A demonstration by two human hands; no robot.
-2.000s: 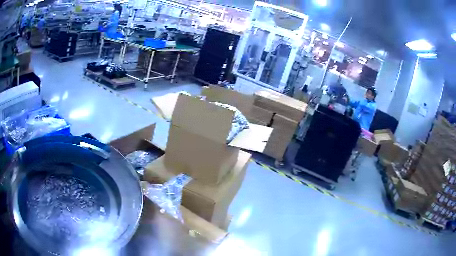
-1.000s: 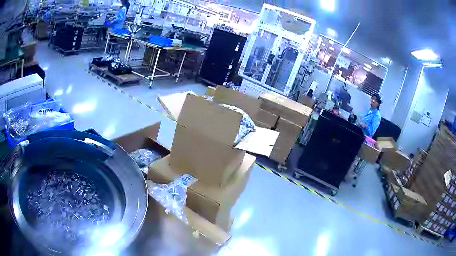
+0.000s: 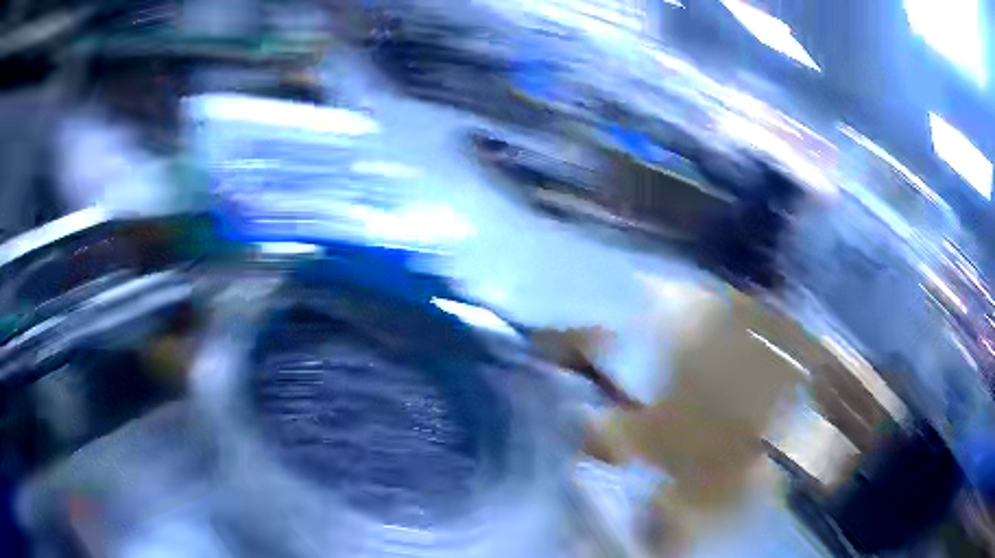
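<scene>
The view is heavily blurred. The vibratory bowl feeder (image 3: 496, 436) is a large round metal bowl at the lower centre-left. A grey heap of small parts (image 3: 349, 425) lies inside it, too smeared to make out single pieces. Part of a silver rail (image 3: 98, 316) shows at the left edge, also blurred. Neither my left hand nor my right hand can be made out in the picture.
Brown cartons (image 3: 709, 403) stand right of the bowl. A blurred blue and white box shape (image 3: 295, 174) is behind the bowl. A dark rack shape (image 3: 900, 490) is at lower right. Grey floor (image 3: 546, 262) runs between the bowl and the benches behind.
The view has swung left, so the bowl and cartons now sit further right in the picture. The rail has come into view at left. The picture has become strongly blurred.
</scene>
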